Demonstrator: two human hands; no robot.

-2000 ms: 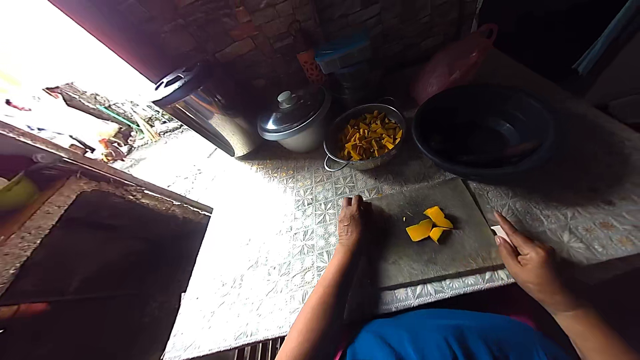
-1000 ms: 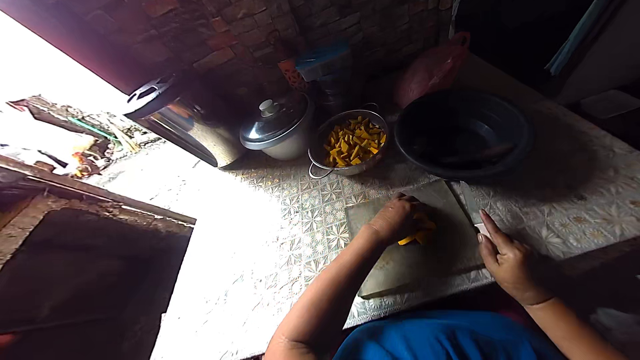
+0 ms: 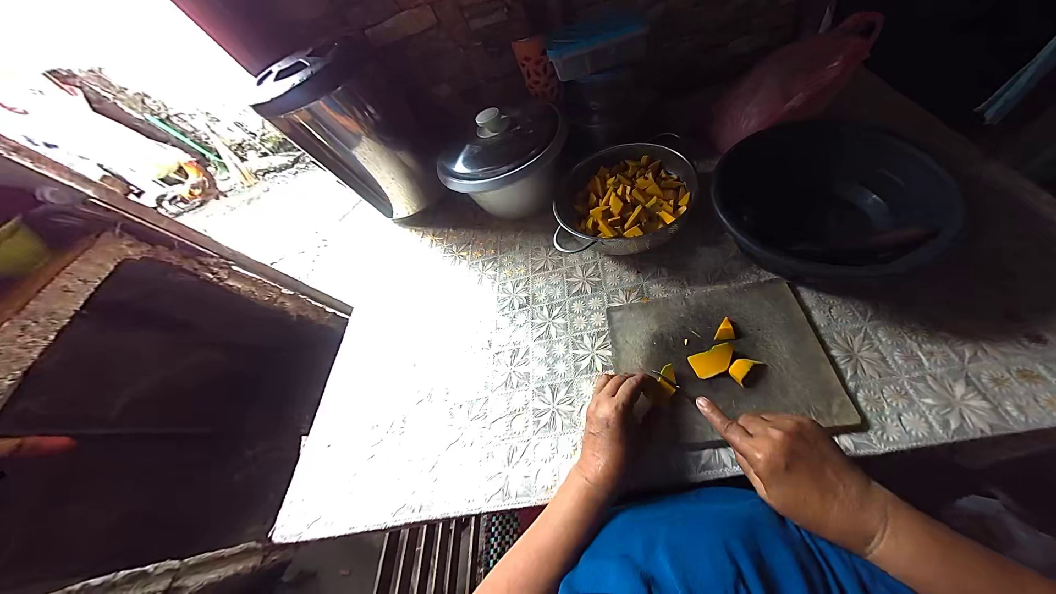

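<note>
A piece of orange squash (image 3: 662, 386) with a green rind edge lies under my left hand (image 3: 615, 412), whose fingertips hold it near the left edge of the cutting board (image 3: 796, 363). My right hand (image 3: 784, 450) grips a knife with the index finger stretched along it; the blade (image 3: 664, 380) is at that piece. The handle is hidden in the hand. Three larger squash pieces (image 3: 710, 360) lie on the board to the right of the blade, with a tiny scrap nearby. Behind the board, a metal colander (image 3: 569, 216) holds many cut squash pieces.
A large dark basin (image 3: 837, 268) stands behind the board at right, beside a pink plastic bag (image 3: 784, 87). Left of the colander are a lidded pot (image 3: 507, 161) and a tall metal container (image 3: 355, 140). A lidded plastic box (image 3: 598, 49) sits at the back. Patterned cloth covers the table.
My left hand has moved toward the board's near left with a squash piece. My right hand has come left from the board's right side, bringing the knife onto the piece.
</note>
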